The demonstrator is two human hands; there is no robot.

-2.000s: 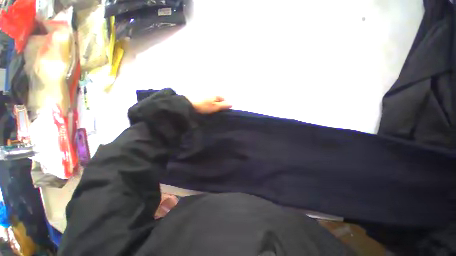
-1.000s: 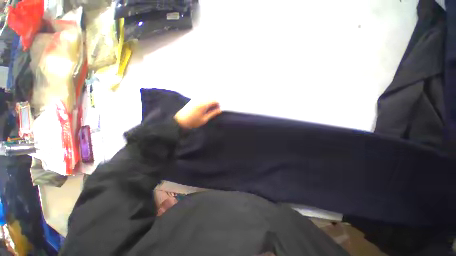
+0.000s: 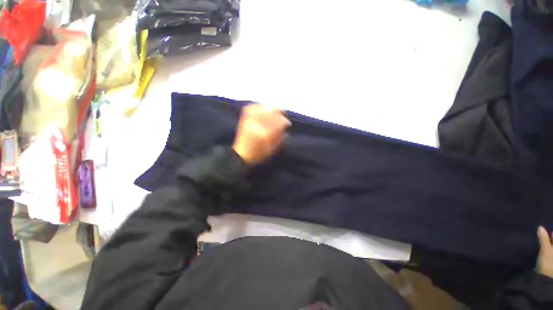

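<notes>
Dark navy trousers [image 3: 364, 181] lie long across the white tabletop, hem end at the left, the rest running to the right edge of the picture. My left hand [image 3: 261, 132] is over the trousers near their far edge, close to the hem end. It is blurred with its fingers curled, and I cannot tell if it pinches cloth. My right hand [image 3: 546, 249] is at the right edge, partly cut off, touching the trousers. Its grip cannot be told.
Bagged dark garments [image 3: 188, 24] lie at the far left. Clear bags with an orange-red band [image 3: 63, 175] and a purple-lit phone [image 3: 87, 183] are at the left. A dark cloth heap [image 3: 479, 109] lies at the right. A blue item [image 3: 442, 3] shows at the far edge.
My left sleeve has moved off the hem end, so more of it shows. My left hand has moved slightly right. My right hand has come into view at the right edge.
</notes>
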